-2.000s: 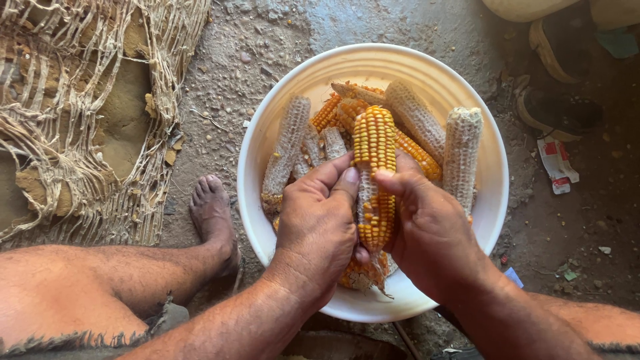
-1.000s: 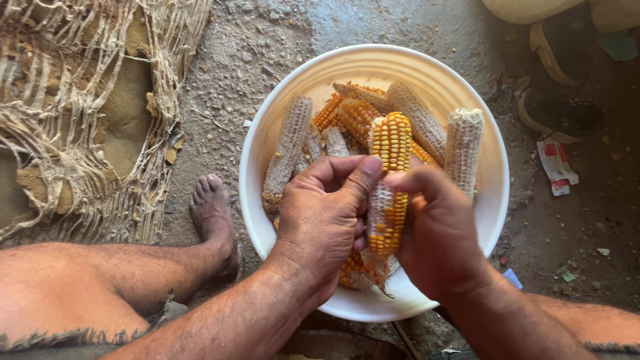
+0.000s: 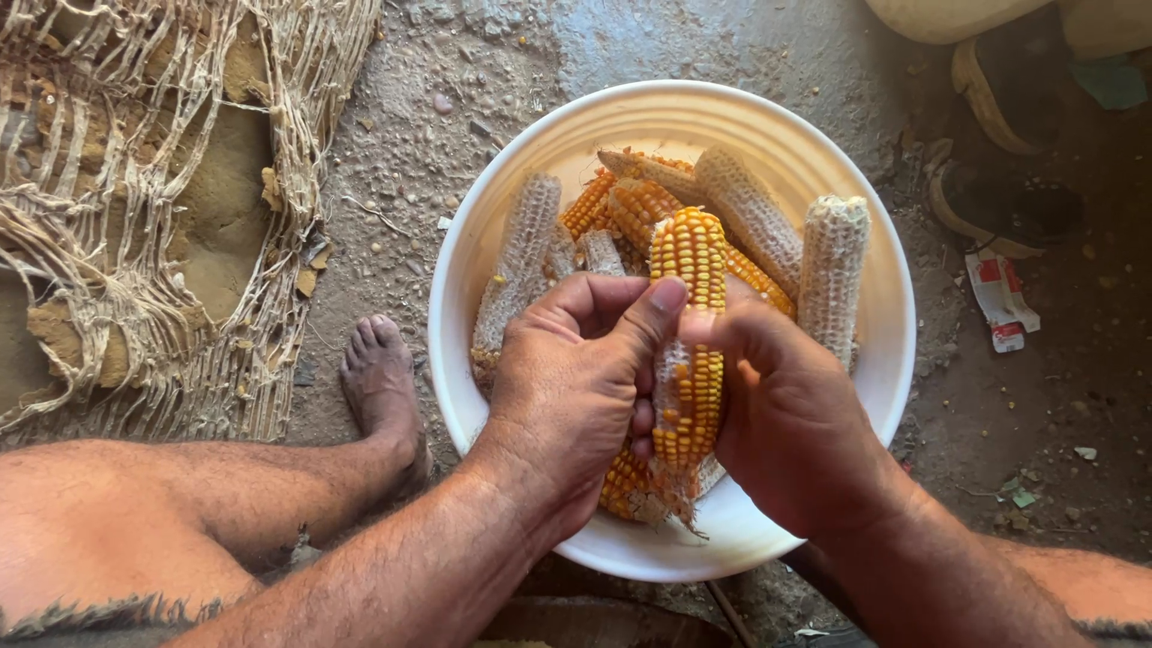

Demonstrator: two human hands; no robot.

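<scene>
A partly shelled ear of dried corn (image 3: pixel 688 243) stands roughly upright in the view, over a white plastic basin (image 3: pixel 447 297). My left hand (image 3: pixel 576 378) grips it from the left, thumb on the kernels. From the right, my right hand (image 3: pixel 792 396) holds it too, its thumb slightly blurred against the ear's middle. A bare strip of cob shows below the thumbs. Around the ear in the basin lie stripped corn cobs (image 3: pixel 832 279), (image 3: pixel 517 261) is another cob at the left, and ears with orange kernels (image 3: pixel 634 211) lie behind. My fingers hide part of the contents.
Frayed woven sacking (image 3: pixel 288 180) lies on the ground at the left, near my bare foot (image 3: pixel 382 378). At the right are dark footwear (image 3: pixel 999 202) and a red and white wrapper (image 3: pixel 1001 301). Pale rounded containers (image 3: pixel 954 13) show at the top right.
The ear tilted and shifted a little between frames while both hands stayed on it. My right thumb has moved across the kernels. The cobs in the basin look unmoved.
</scene>
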